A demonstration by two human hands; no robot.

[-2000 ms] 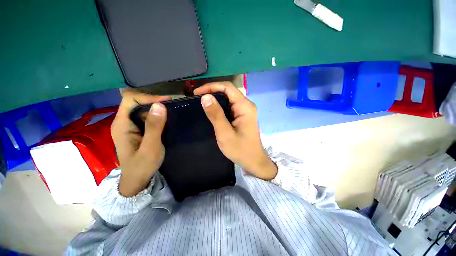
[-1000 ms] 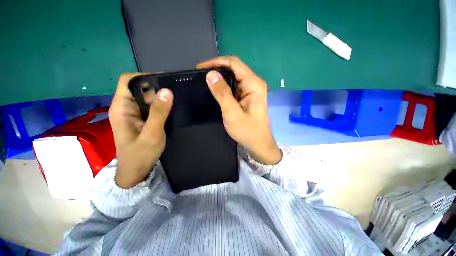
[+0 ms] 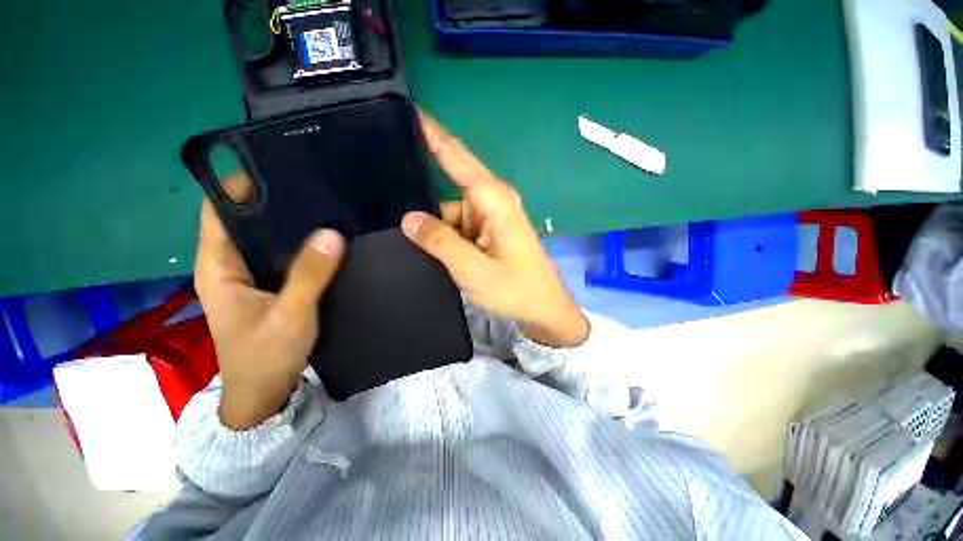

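Note:
A black phone case housing (image 3: pixel 396 306) is held in front of my body, its camera cutout at the top left. My left hand (image 3: pixel 264 317) grips its left side, thumb on the face. My right hand (image 3: pixel 491 248) grips its right side, thumb on the face and fingers along the edge. Another black housing (image 3: pixel 269 74) lies on the mat behind it, partly covered by the held case. In its recess sits an electronic module (image 3: pixel 322 44) with a blue-white label, with thin yellow and red wires beside it.
A trimming blade (image 3: pixel 623 144) lies on the green mat (image 3: pixel 507 137). A blue tray (image 3: pixel 581 42) with black parts is at the back. A white board (image 3: pixel 898 106) with a dark phone is at the right. Blue (image 3: pixel 739 259) and red (image 3: pixel 845 254) stools stand below.
The held case has moved left and up, tilted, and my thumbs have slid down its face. The view has shifted, showing the module, the tray and the white board with the phone.

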